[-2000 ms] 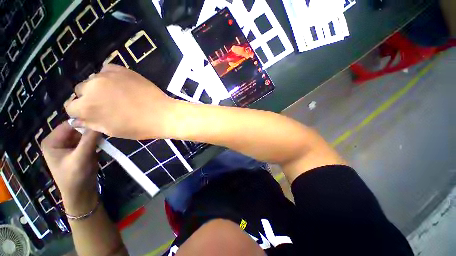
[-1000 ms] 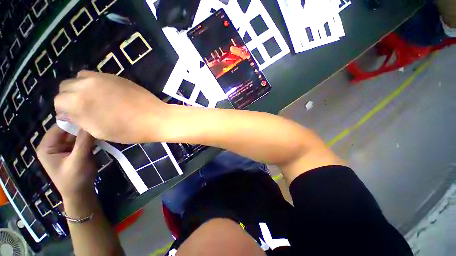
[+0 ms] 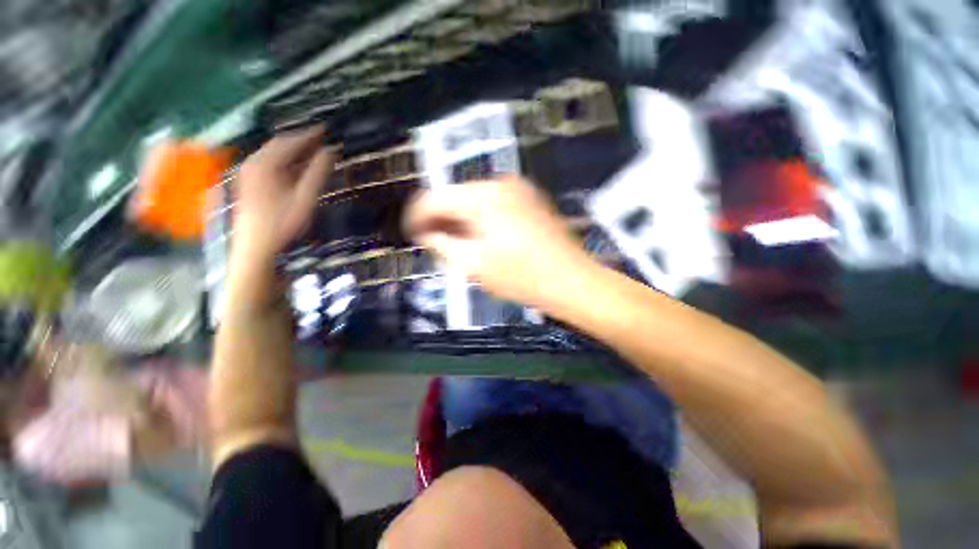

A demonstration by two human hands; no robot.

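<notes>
The view is strongly blurred. A white-edged sticker sheet (image 3: 472, 134) lies across the black blister tray (image 3: 370, 220), and its lower end shows below my right hand. My right hand (image 3: 499, 231) is over the middle of the sheet, fingers bent to the left; whether it holds anything cannot be told. My left hand (image 3: 281, 188) is over the left part of the tray, apart from my right hand, its fingertips blurred; no held thing can be made out. Pale rectangular frames show in rows in the tray.
A smartphone (image 3: 764, 172) lies on white liner sheets (image 3: 666, 193) at the right. An orange packet (image 3: 180, 191) and a white fan (image 3: 147, 305) are at the left. Pink clothing (image 3: 81, 429), seemingly a person's, shows at the lower left. A red stool edge is below the bench.
The camera view has turned, so the tray now runs more level. My hands, close together before at a white strip, are now apart. The sheet lies more upright in the picture.
</notes>
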